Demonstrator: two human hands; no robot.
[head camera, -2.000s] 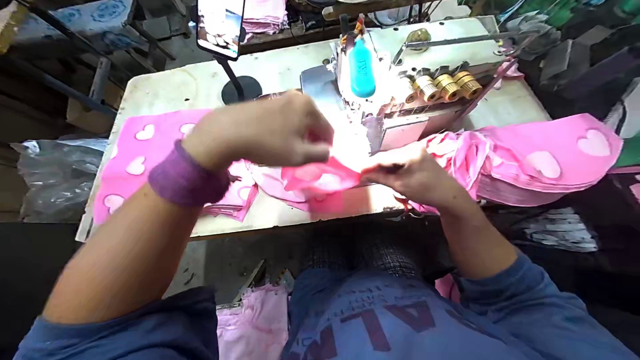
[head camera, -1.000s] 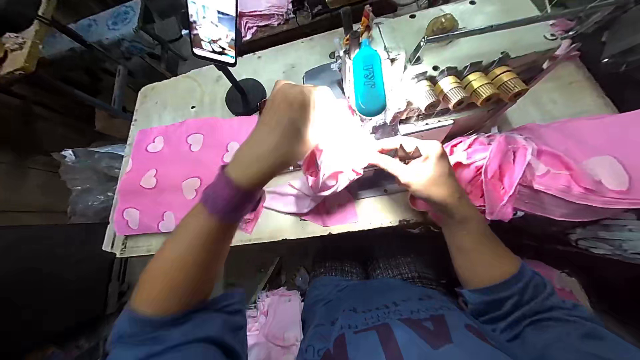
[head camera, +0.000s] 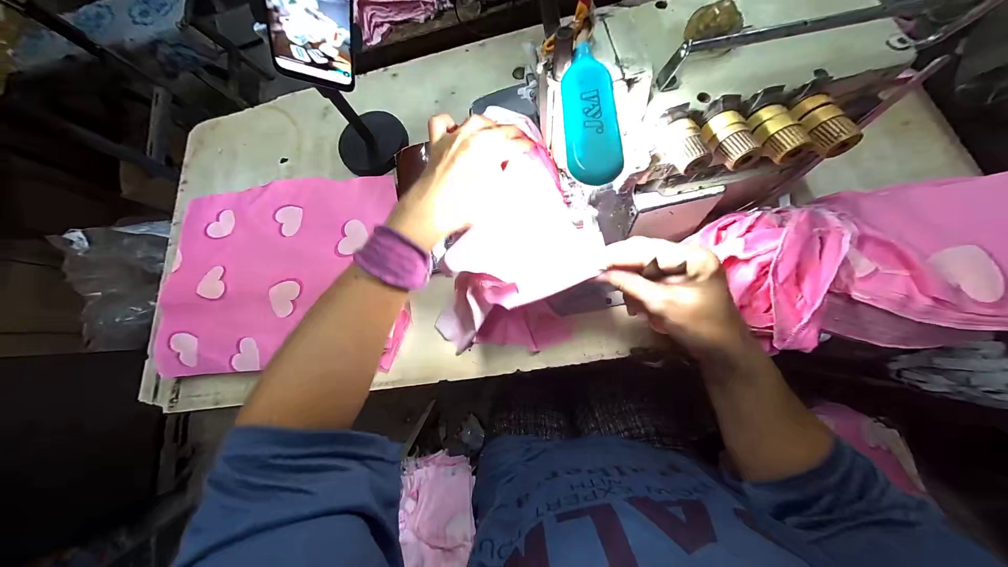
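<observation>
Under the bright lamp of the sewing machine (head camera: 622, 209) lies a pink fabric piece (head camera: 520, 260), partly washed out by glare. My left hand (head camera: 465, 181), with a purple band at its wrist, rests on the far left part of this fabric; glare hides most of its fingers. My right hand (head camera: 669, 287) pinches the fabric's right edge between thumb and fingers, just in front of the machine. Flat pink fabric with pale hearts (head camera: 256, 276) lies at the left of the table. Bunched pink fabric (head camera: 780, 268) sits right beside my right hand.
A teal bottle-shaped part (head camera: 592, 118) and several brass-coloured knobs (head camera: 783, 134) are on the machine. A phone (head camera: 311, 39) stands on a round black base (head camera: 372, 143) behind the left fabric. Pink cloth (head camera: 437, 504) hangs below the front edge of the worn table (head camera: 441, 366).
The fabric between my hands was bunched one second ago and is now spread wider. My left hand has moved onto its far left part. The view has moved closer to the table.
</observation>
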